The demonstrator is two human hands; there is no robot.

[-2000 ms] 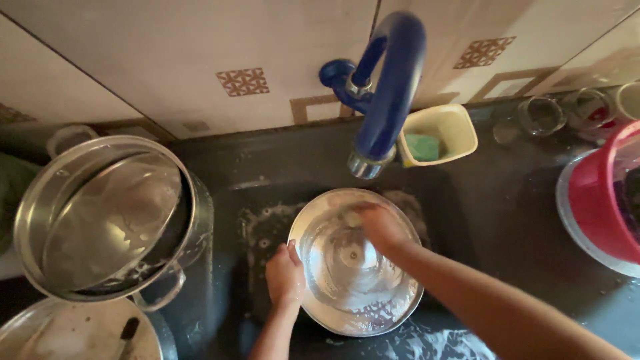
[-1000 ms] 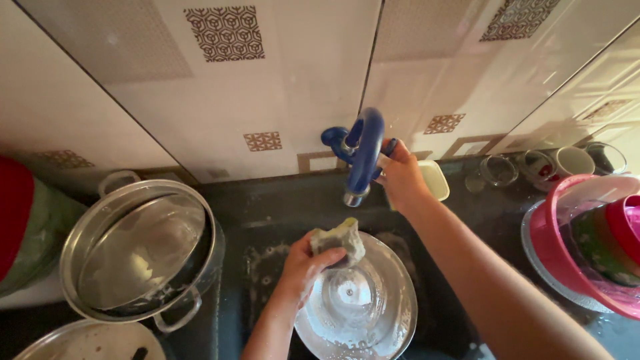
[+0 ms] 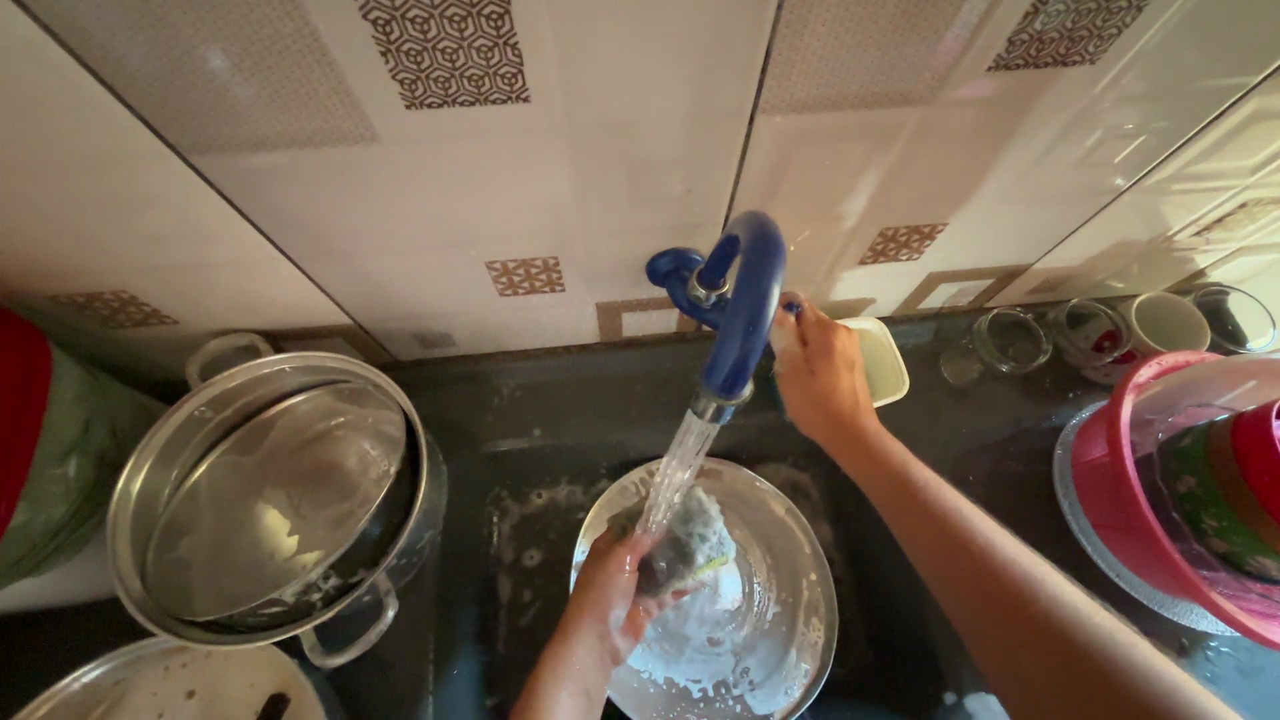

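Observation:
Water runs from the blue faucet [image 3: 745, 300] onto my left hand [image 3: 620, 585], which holds a wet, foamy grey scrubbing sponge [image 3: 690, 540] over a round metal lid or plate [image 3: 785, 600]. Suds lie on that metal piece, which rests in the dark sink [image 3: 530, 560]. My right hand [image 3: 822, 370] is at the faucet's handle, just right of the spout, its fingers closed around the handle, most of which they hide.
At left stands a two-handled steel pot [image 3: 420, 500] with a metal lid tilted inside; another pan [image 3: 150, 685] is below it. A pale plastic container [image 3: 885, 360], glass cups [image 3: 1012, 340] and a pink basin [image 3: 1110, 480] line the right side.
Water now flows from the faucet; one second ago none showed. My right hand has gone from the metal piece to the faucet handle. My left hand has lowered the sponge under the spout.

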